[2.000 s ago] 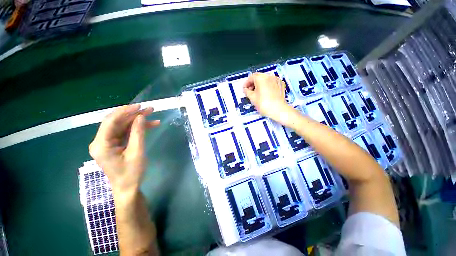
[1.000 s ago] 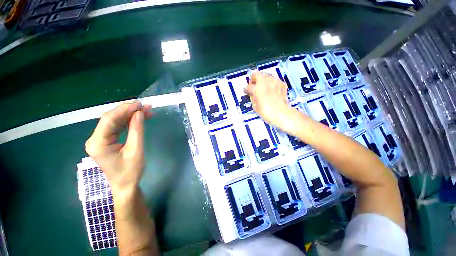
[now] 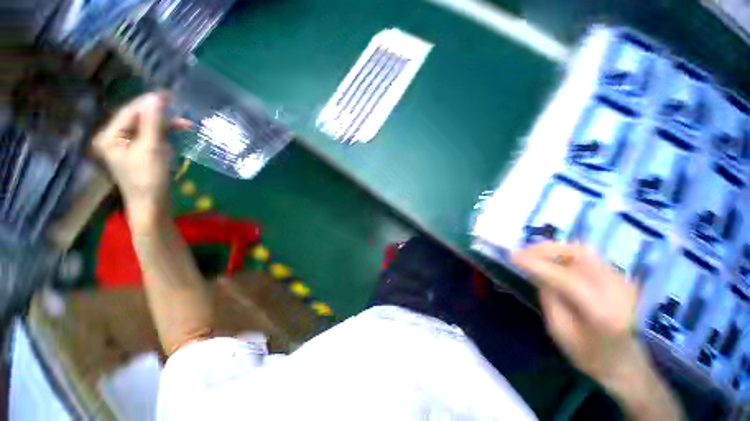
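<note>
The view is blurred. My left hand (image 3: 140,148) is raised at the far left, its fingertips pinched together; whether they hold anything is unclear. A clear glossy film or plastic piece (image 3: 234,144) lies just right of it, over the bench edge. My right hand (image 3: 588,308) is at the near edge of the clear tray (image 3: 526,181), fingers bent over the lower pockets; nothing can be made out in them. The tray holds rows of white-blue display modules (image 3: 604,136) with black bars. A white sheet with dark rows (image 3: 374,86) lies flat on the green bench.
The green bench's front edge (image 3: 362,181) runs diagonally. Below it are a red stool (image 3: 115,251), yellow-black floor tape (image 3: 280,270) and a brown carton (image 3: 259,308). Dark layered items (image 3: 29,181) stand at the far left. More trays (image 3: 193,20) lie at the top left.
The view has swung left, so the tray shows at the right. My left hand has moved away from the tray, past the spare sheet. My right hand has moved from an upper pocket to the tray's near edge.
</note>
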